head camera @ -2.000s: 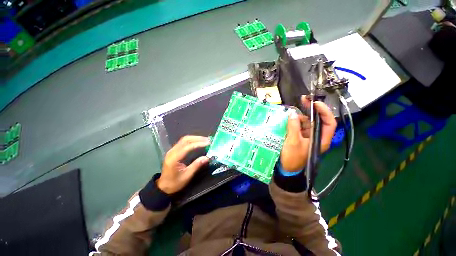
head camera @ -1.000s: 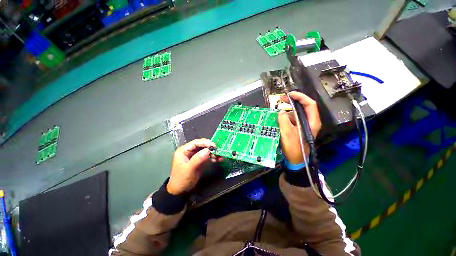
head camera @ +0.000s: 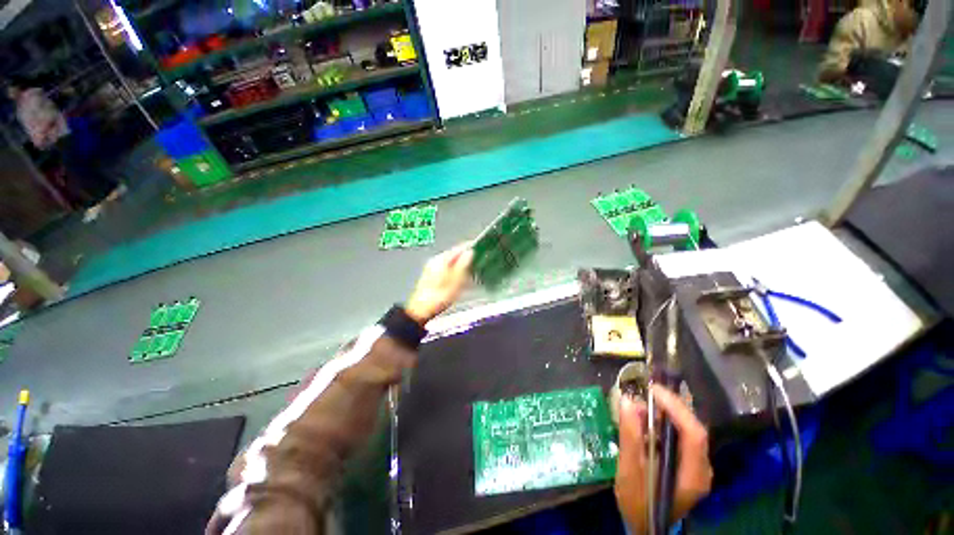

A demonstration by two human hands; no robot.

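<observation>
My left hand [head camera: 441, 282] holds a green circuit board panel [head camera: 506, 247] by its near edge, tilted above the conveyor belt. My right hand [head camera: 663, 460] is closed around the black soldering iron [head camera: 664, 418], at the front right of the black mat. A second circuit board panel [head camera: 542, 439] lies flat on the mat [head camera: 450, 381], left of my right hand. The round waste cup [head camera: 630, 379] is just behind my right fingers. The yellow sponge [head camera: 617, 336] sits in front of the dark iron stand [head camera: 610, 293].
Several board panels lie on the grey belt [head camera: 282, 282]. The solder feeder [head camera: 737, 324] and green spool [head camera: 669, 234] stand at the right. Blue-handled cutters [head camera: 803, 305] lie on a white sheet [head camera: 873, 303]. A person's sleeve [head camera: 858, 47] shows at the far right.
My left hand has moved forward over the belt with a panel, out of my right hand's hold. Another panel now shows on the mat. My right hand has moved lower in view. The view has tilted up.
</observation>
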